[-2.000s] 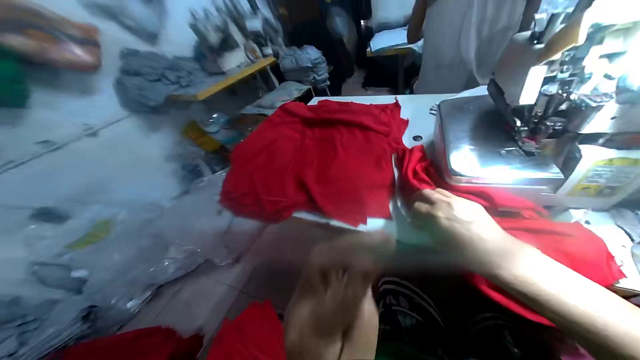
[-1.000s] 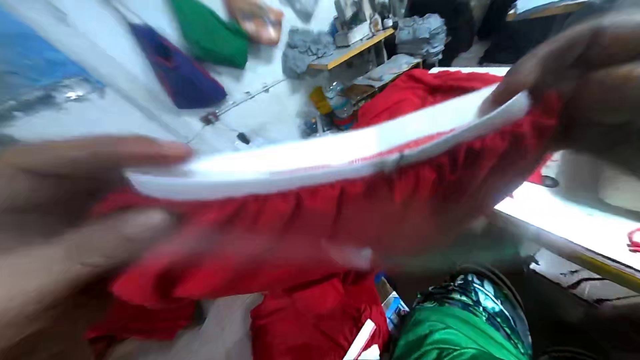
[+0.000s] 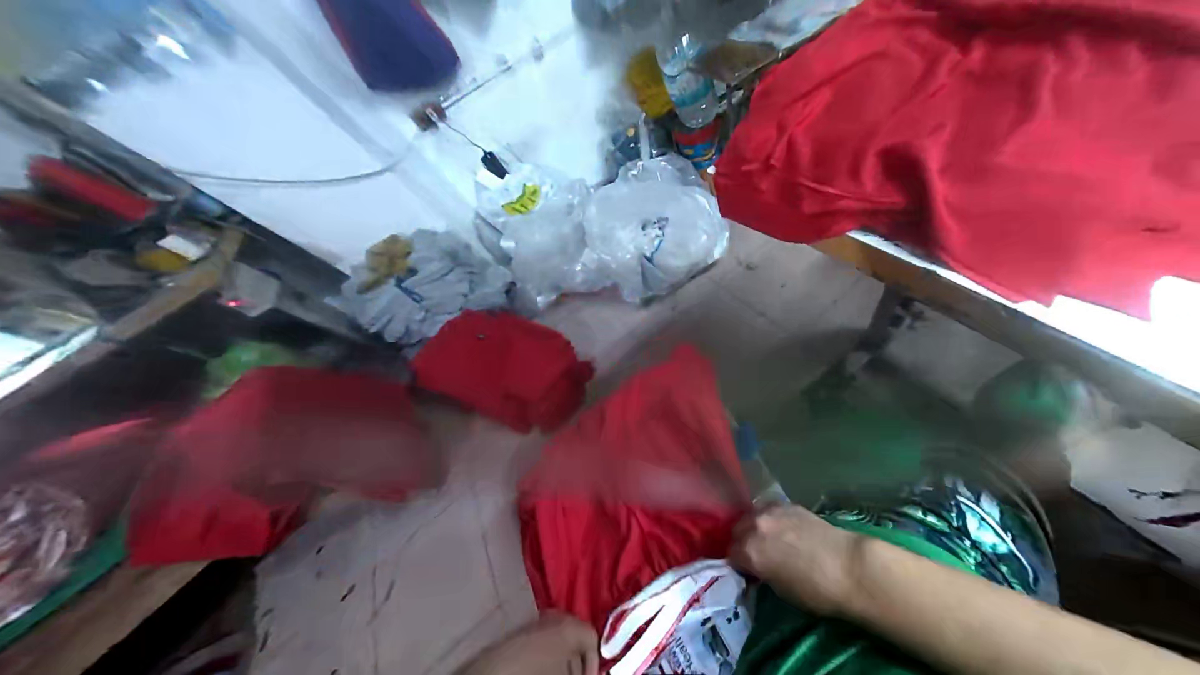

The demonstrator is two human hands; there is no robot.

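A red fabric piece (image 3: pixel 637 469) hangs low at the bottom centre, its upper part blurred. My right hand (image 3: pixel 792 553) is closed on its right edge. My left hand (image 3: pixel 539 647), partly cut off by the lower frame edge, is at its lower left; its fingers are mostly hidden. Between the hands lies a white band with a red line (image 3: pixel 656 614), beside a printed white plastic bag (image 3: pixel 717 637). More red fabric (image 3: pixel 994 141) covers the table at the upper right.
Clear plastic bags (image 3: pixel 647 230) and a grey cloth pile (image 3: pixel 427 281) lie along the wall. Folded red fabric (image 3: pixel 502 366) is on the floor, with more red cloth (image 3: pixel 281 450) at left. The table edge (image 3: pixel 1012 328) runs along the right.
The white-banded red fabric, stretched between both hands a second ago, is now lower, near the bottom of the view. The view has swung down and left.
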